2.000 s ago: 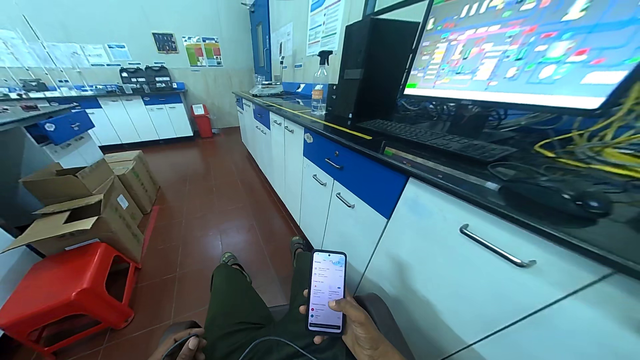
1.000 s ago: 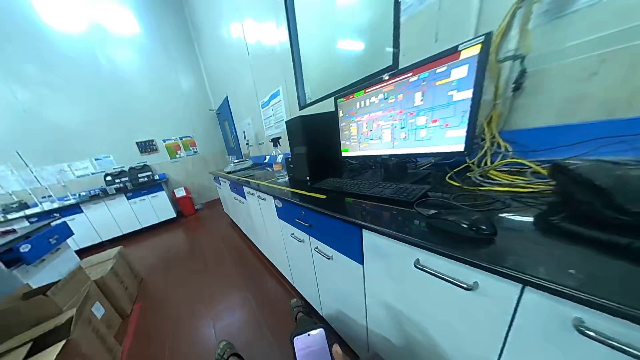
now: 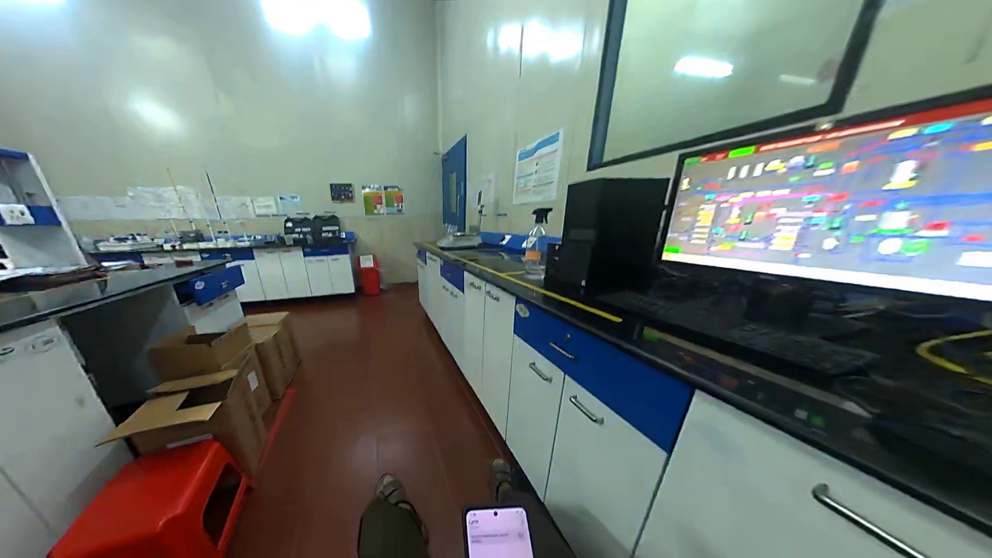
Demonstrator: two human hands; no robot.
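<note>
A smartphone [image 3: 498, 533] with a lit screen stands at the bottom edge, over my lap, and only its upper part shows. Neither of my hands is in view; whatever holds the phone is below the frame. My green-trousered leg [image 3: 391, 531] and two shoes show beside and beyond it. To the right, a black counter carries a monitor [image 3: 837, 201], a keyboard [image 3: 806, 345], a black computer tower [image 3: 612, 232] and a spray bottle [image 3: 535, 244].
A red plastic stool [image 3: 155, 496] stands at lower left, with open cardboard boxes [image 3: 209, 403] behind it. White cabinets [image 3: 535, 387] line the right side. A lab bench [image 3: 116, 279] is at left, and a red bin [image 3: 370, 275] stands at the far wall.
Two seconds ago my right hand held the phone and my left hand showed at the bottom edge; both are now out of frame. The view has swung up, then back left.
</note>
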